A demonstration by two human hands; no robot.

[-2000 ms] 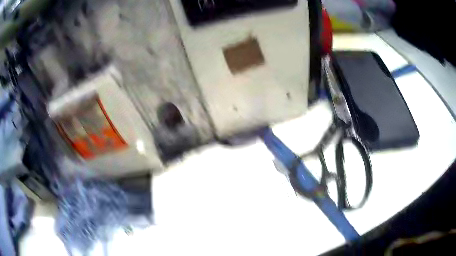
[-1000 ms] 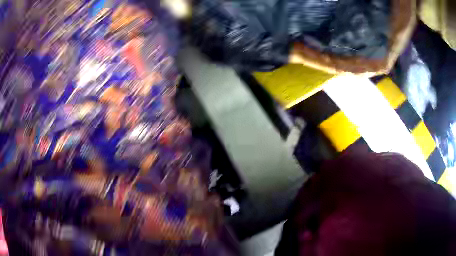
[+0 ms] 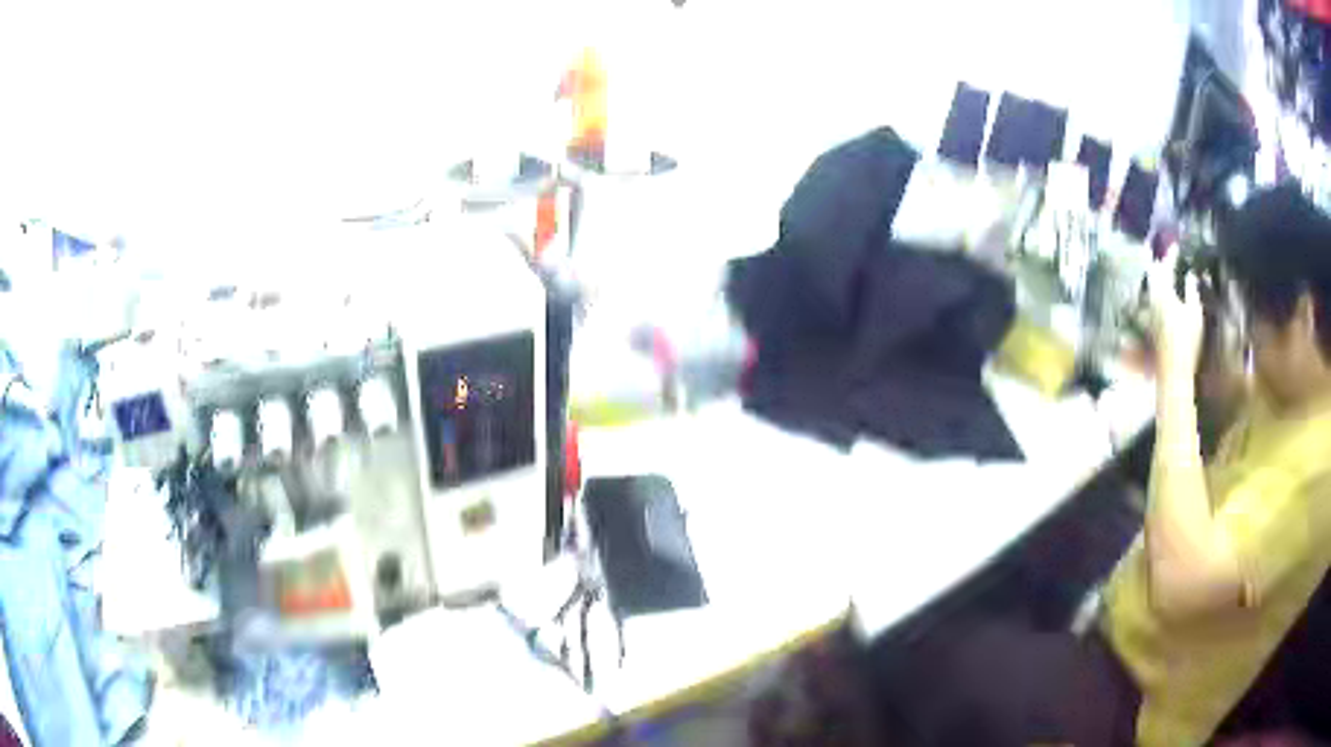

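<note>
Neither of my hands is in the picture. The cream overlock machine (image 3: pixel 489 540) stands at the left on the white table (image 3: pixel 774 511), with a dark front panel with red digits and four pale tension knobs in a row. Light blue cloth (image 3: pixel 51 540) hangs at the far left of the machine. A blue fluffy bundle (image 3: pixel 292 683) lies below the machine's front. Scissors (image 3: pixel 590 628) lie at its right, beside a black flat rectangle, perhaps a smartphone (image 3: pixel 645 543). The picture is overexposed and partly blurred.
A dark cloth heap (image 3: pixel 876 329) lies further along the table. A person in a yellow top (image 3: pixel 1226 511) sits at the right with an arm raised, near another machine. Round holders (image 3: pixel 620 164) and an orange item (image 3: pixel 587 105) show behind the machine. Dark rectangles are on the wall.
The view has swung from a close look at the machine, through a blurred low view of multicoloured cloth and yellow-black checks, up to the wider table. The seated person now shows.
</note>
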